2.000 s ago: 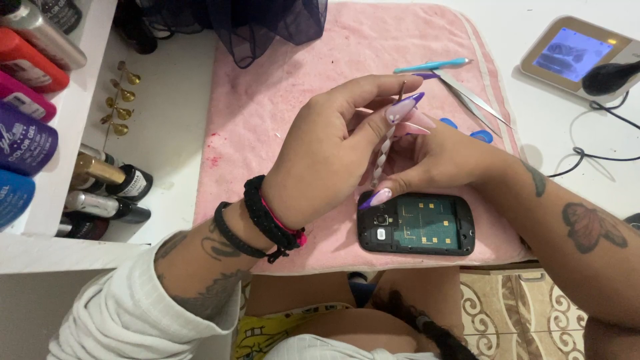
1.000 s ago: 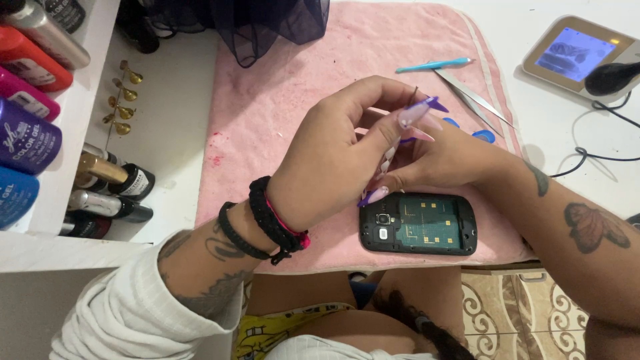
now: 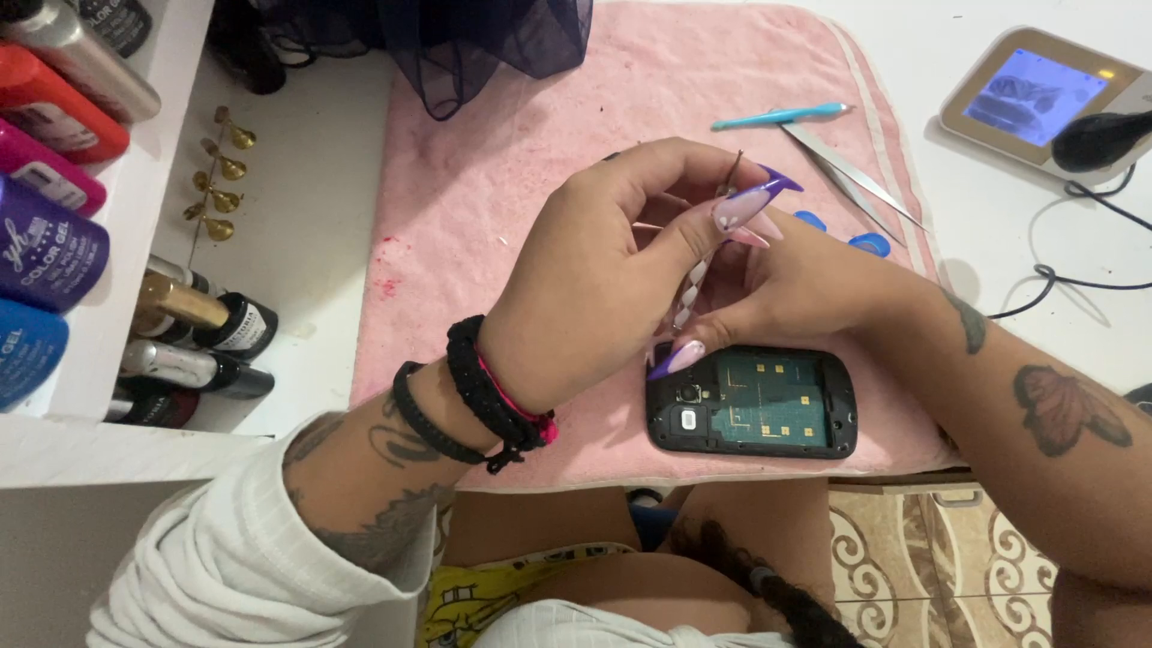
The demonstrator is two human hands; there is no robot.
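Observation:
An opened smartphone point(image 3: 760, 400) lies on the pink towel point(image 3: 504, 189), its bare battery bay and camera facing up. My left hand point(image 3: 612, 252) arches above the phone's upper left, its thumb and fingers closed on a thin tool with a white-patterned handle point(image 3: 691, 292) and a narrow metal tip. My right hand point(image 3: 774, 288) is beside it, with the thumb by the phone's top left corner. Its other fingers are largely hidden behind the left hand, so its hold is unclear. Metal tweezers point(image 3: 850, 175) and a light-blue tool point(image 3: 781, 116) lie beyond the hands, near two blue plastic picks point(image 3: 869, 244).
Nail polish bottles point(image 3: 54, 234) fill the shelf at the left, with more bottles point(image 3: 243, 328) below. Dark sheer fabric point(image 3: 477, 45) hangs over the towel's far edge. A device with a lit screen point(image 3: 1035, 97) and a black cable point(image 3: 1093, 283) are at the right.
The fingers of my left hand have shifted slightly around the thin tool. The phone has stayed in about the same place.

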